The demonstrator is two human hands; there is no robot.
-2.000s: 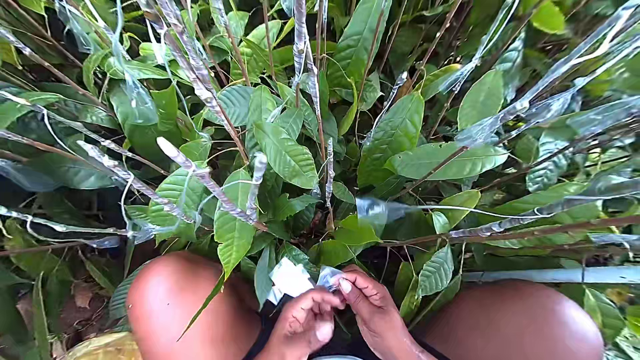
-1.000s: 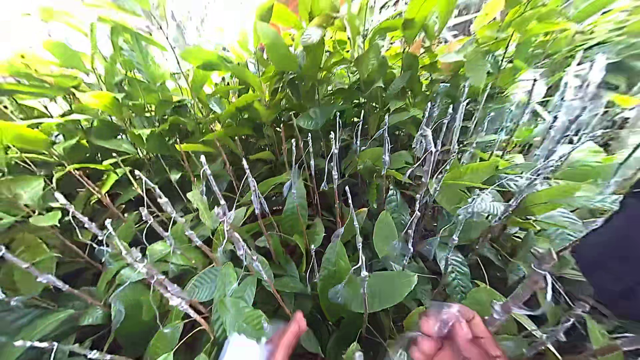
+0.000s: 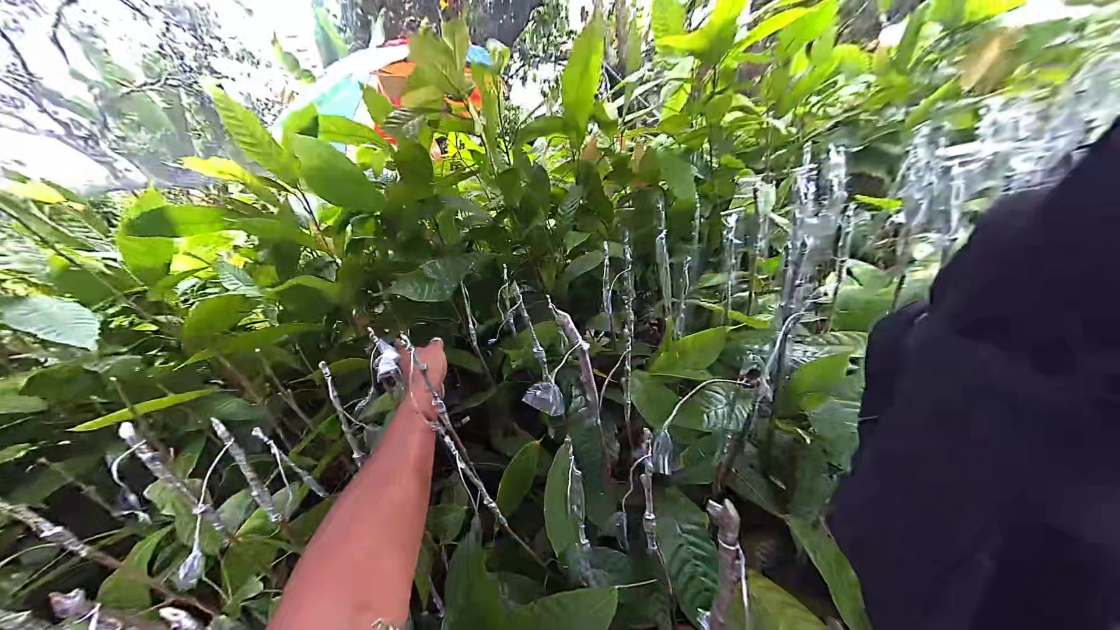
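Note:
My left hand (image 3: 425, 372) reaches forward from the bottom among upright grafted stems. It is partly behind a thin stem wrapped in clear plastic (image 3: 451, 433), and its fingers are too hidden to show a grip. Just left of the hand is a whitish plastic piece (image 3: 386, 360); whether the hand touches it cannot be told. To the right stands a thicker wrapped stem (image 3: 577, 350), with a loose plastic flap (image 3: 544, 398) hanging near it. My right hand is out of view.
Broad green leaves (image 3: 337, 171) fill the background, with a multicoloured umbrella or canopy (image 3: 346, 87) behind. Dark cloth (image 3: 989, 420) blocks the right side. More wrapped stems stand at lower left, including a cut one (image 3: 171, 472), and at right (image 3: 801, 236).
The view has swung up from my knees to the plants beyond. Two seconds ago both hands were together over small white and clear pieces; now my left arm is stretched forward and my right hand has left view.

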